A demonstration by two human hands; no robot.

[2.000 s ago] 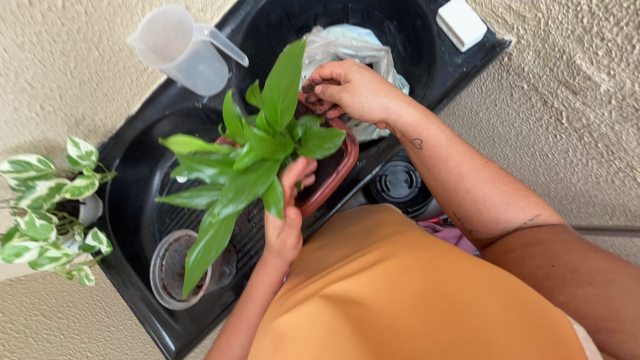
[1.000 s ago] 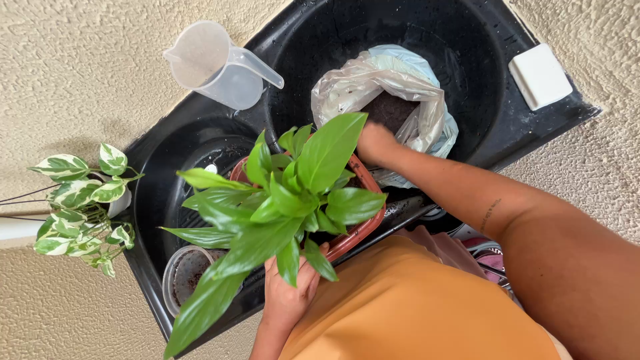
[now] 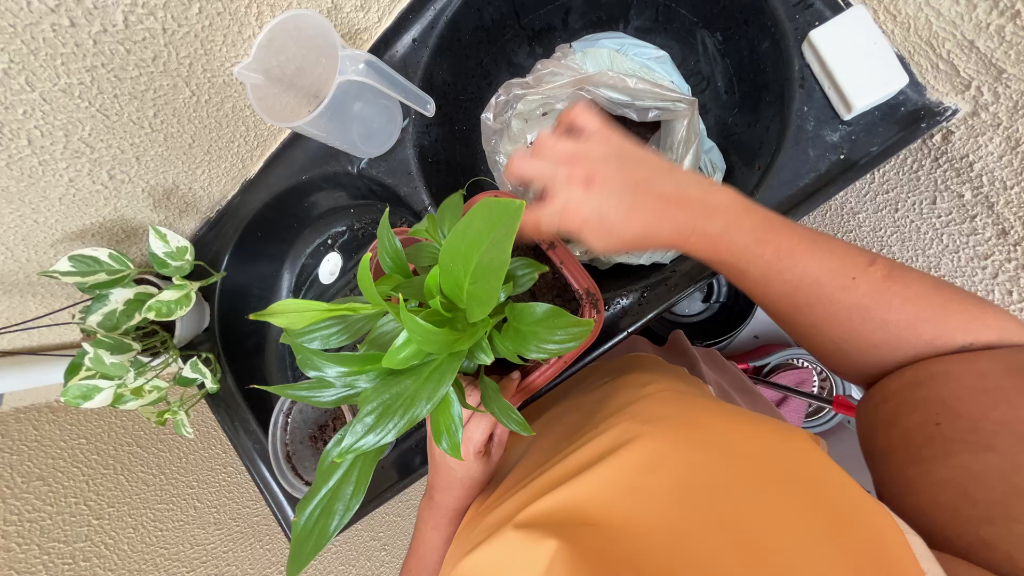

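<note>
A leafy green potted plant (image 3: 436, 320) stands in a reddish-brown plastic pot (image 3: 588, 292) with dark soil along its right side. My left hand (image 3: 472, 436) grips the pot's near rim, its fingers partly hidden under leaves. My right hand (image 3: 592, 188), blurred, hovers between the pot and an open plastic bag (image 3: 632, 88) of dark soil; its fingers are bent downward, and whether they hold soil is hidden. The bag sits in the large basin of the black sink (image 3: 744, 104), just beyond my right hand.
A clear plastic measuring jug (image 3: 352, 104) stands at the sink's back edge. A soil-smeared clear container (image 3: 300, 448) is in the smaller basin. A variegated plant (image 3: 108, 312) hangs at the left. A white block-shaped object (image 3: 856, 60) lies on the right corner. Textured walls border the sink.
My right hand was at the pot's far side, then down at the soil bag's opening; now it is raised nearer the pot. My left hand stays at the pot.
</note>
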